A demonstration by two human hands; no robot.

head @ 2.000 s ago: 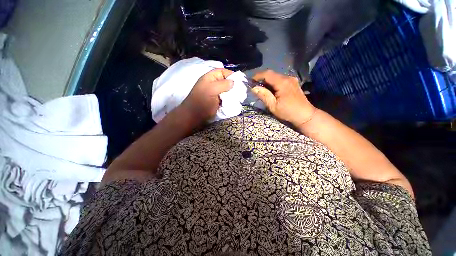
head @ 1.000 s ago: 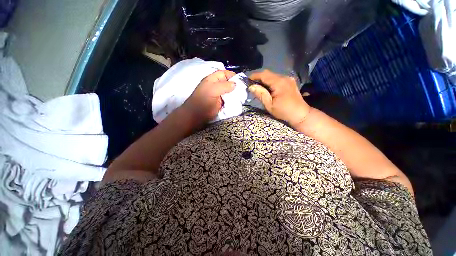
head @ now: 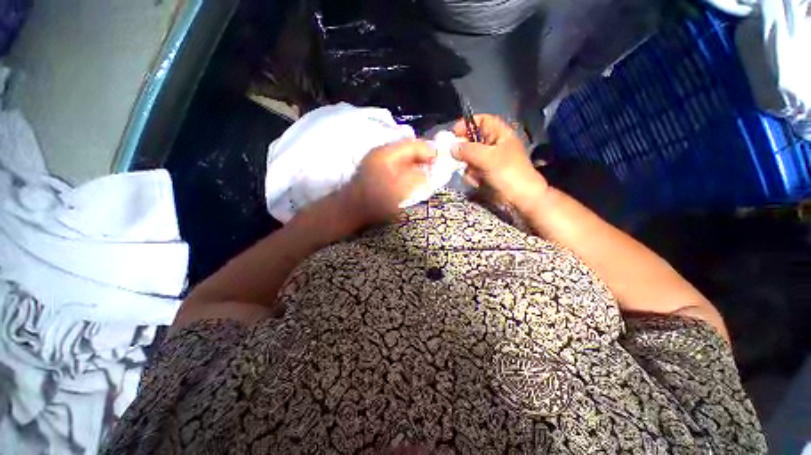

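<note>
A bright white knit piece, likely a sock (head: 329,153), is bunched in front of my belly, its rounded bulk hanging out past my left hand. My left hand (head: 391,180) is closed on it, thumb and fingers pinching its edge. My right hand (head: 502,160) pinches the same edge between thumb and fingers, close beside the left fingertips. Dark thread snips (head: 469,122) are also in my right hand, their dark pointed end sticking up above the fingers. The rest of the snips is hidden by the hand.
A pile of white-grey knit pieces (head: 124,235) lies at left beside a pale table (head: 84,75) with a blue-green edge. Shiny black plastic (head: 382,62) is beyond my hands. A silver-grey sack (head: 485,13) is at top centre, a blue crate (head: 658,115) at right, white cloth (head: 787,62) at far right.
The snips have swung from the knit's edge to pointing up and away. My right thumb and fingers now pinch the white edge, and my left hand has shifted slightly right.
</note>
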